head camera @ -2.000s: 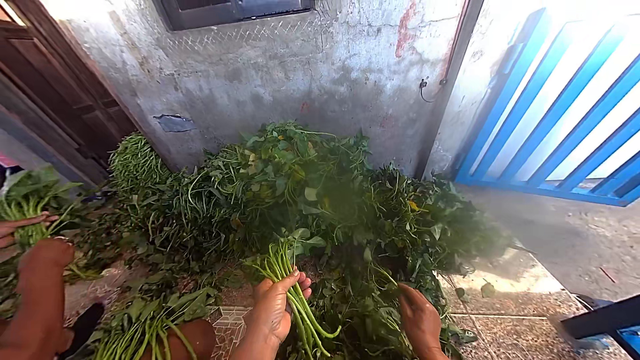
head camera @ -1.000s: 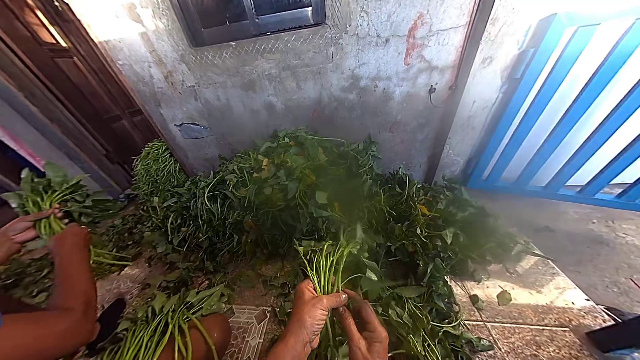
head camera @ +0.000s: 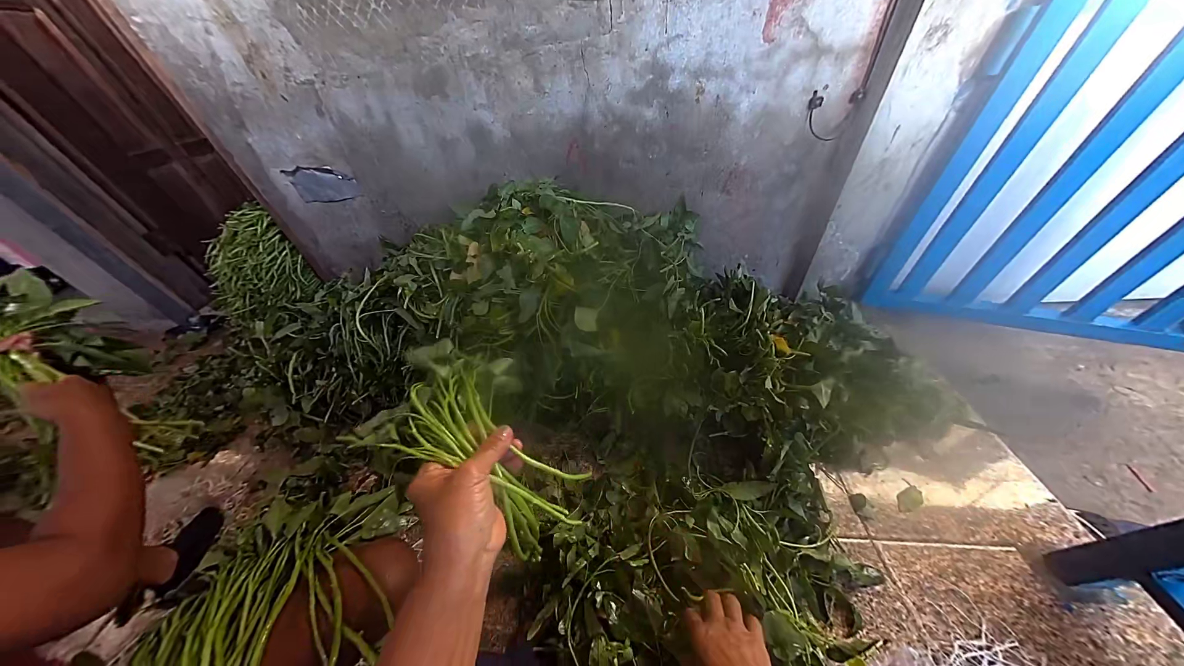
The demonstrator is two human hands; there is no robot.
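My left hand [head camera: 464, 495] is closed around a bunch of long green stems [head camera: 453, 421] with leaves at the upper end, held above the middle of the floor. Low in the view, my right hand [head camera: 726, 634] reaches into the near part of a big heap of leafy greens [head camera: 555, 268], its fingers bent at a thin stem; whether it grips that stem I cannot tell. More long stems [head camera: 245, 592] lie in a bundle across my left leg [head camera: 379, 573].
At the left a co-worker's arm [head camera: 92, 481] and hand hold leafy stems [head camera: 55, 338]. The heap leans on a grey wall [head camera: 684, 120]. A blue barred gate [head camera: 1064, 166] stands right, a dark door [head camera: 92, 111] left, and a dark bar [head camera: 1101, 555] at lower right.
My hands were together at the bunch one second ago. Now they are apart: the left has moved left with the bunch, now tilted, and the right is down at the greens.
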